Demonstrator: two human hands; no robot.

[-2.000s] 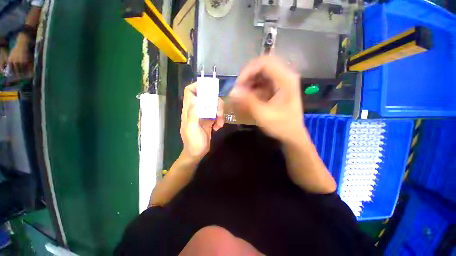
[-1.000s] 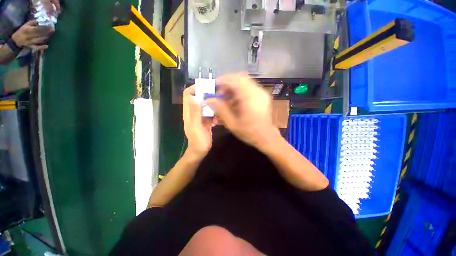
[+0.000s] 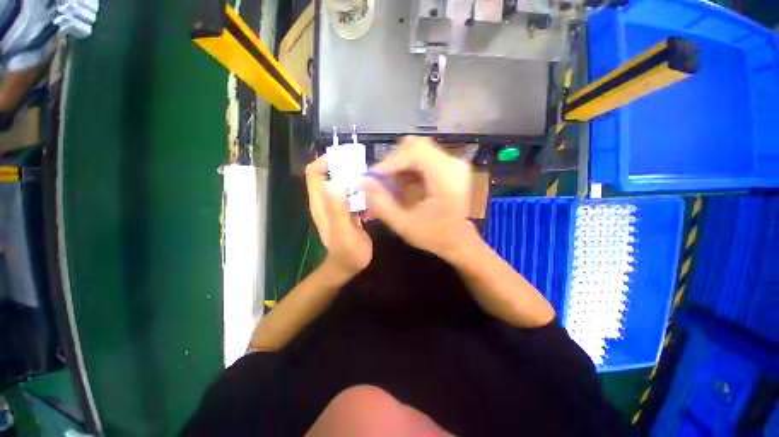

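Note:
A white power adapter (image 3: 346,162) with two thin pins pointing away from me is in my left hand (image 3: 337,224), in front of the machine. My right hand (image 3: 427,192) is blurred, its thumb and fingers bent together at the adapter's right side. A small bluish thing shows faintly at the right fingertips, too blurred to name. The fingers partly hide the adapter's lower part.
The grey machine plate (image 3: 371,94) lies ahead with a slotted bar (image 3: 433,78), between yellow-black posts (image 3: 252,58). A green button (image 3: 508,154) is on its front. At right are a blue tray (image 3: 653,290) holding rows of white adapters and another blue tray (image 3: 683,111).
My right hand has moved left to the adapter since two seconds ago and stays there, blurred. The view has shifted slightly. At the upper left, another person's hands have left the spot where they showed.

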